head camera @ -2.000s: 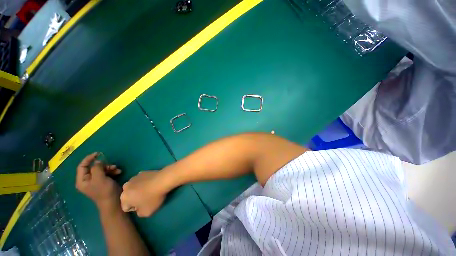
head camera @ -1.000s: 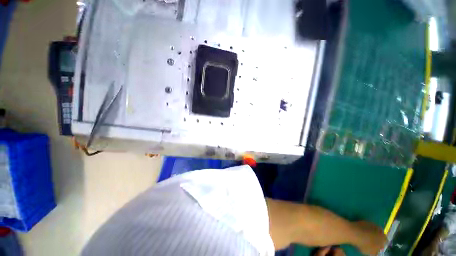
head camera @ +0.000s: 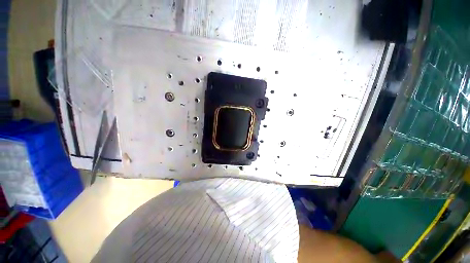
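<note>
A black fixture (head camera: 211,123) sits on the white machine plate (head camera: 149,154). A thin gold-rimmed rounded-square frame (head camera: 217,128) lies in it around a glossy black centre. My left forearm reaches right along the bottom edge. My left hand (head camera: 385,257) is dark and cut off at the lower right; its fingers and anything in them cannot be made out. My right hand is out of the picture. Neither hand touches the fixture.
Tweezers (head camera: 107,141) and clear film lie on the plate's left. A dark block (head camera: 386,19) is at the upper right. A clear blister tray (head camera: 433,123) with several frames lies on the green mat (head camera: 381,221). A blue crate (head camera: 64,172) stands left.
The view swung from the green bench to the machine, then came closer. The fixture and its frame appear larger. The hands seen on the bench earlier have largely left the picture.
</note>
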